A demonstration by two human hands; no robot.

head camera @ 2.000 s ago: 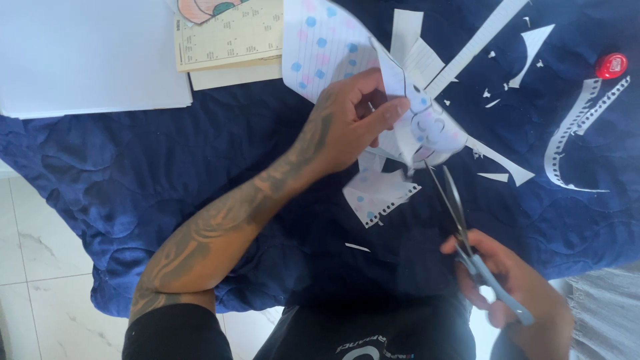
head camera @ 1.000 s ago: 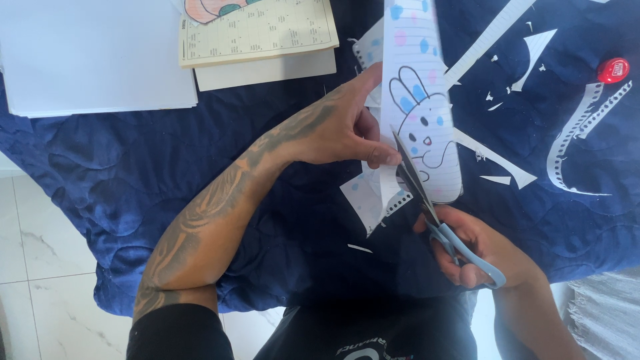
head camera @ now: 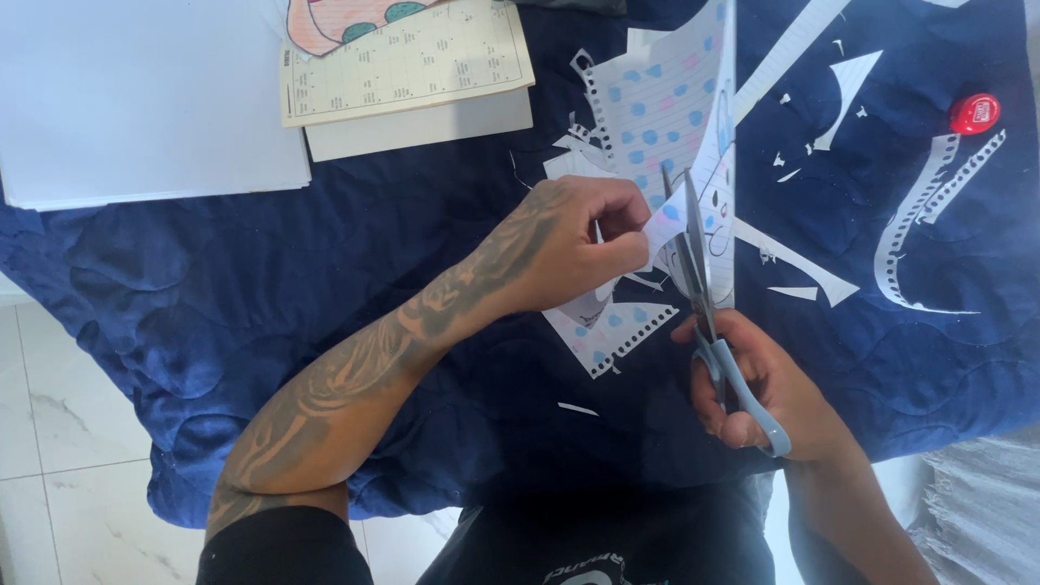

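My left hand (head camera: 581,240) pinches the edge of a lined paper sheet (head camera: 662,101) between thumb and fingers. Blue and pink dots cover the sheet, and part of a drawn rabbit shows on its folded right side. In my right hand (head camera: 756,390) is a pair of scissors (head camera: 731,378) with light blue handles. The blades are parted and point up across the paper, just right of my left fingertips. Beneath my left hand lies a dotted paper scrap (head camera: 621,329) with a perforated edge, and other pieces partly hidden.
A dark blue quilted cloth (head camera: 455,422) bears everything. White sheets (head camera: 146,97) lie at the upper left, beside a printed puzzle booklet (head camera: 406,65) with a coloured paper cutout (head camera: 357,20) on it. At the right are a red round cap (head camera: 974,114), perforated strips (head camera: 898,236) and paper offcuts (head camera: 849,93).
The rabbit faced up one second ago; now the sheet is folded and turned, with much of the drawing hidden. The scissors have swung more upright, their blades wider apart than two seconds ago.
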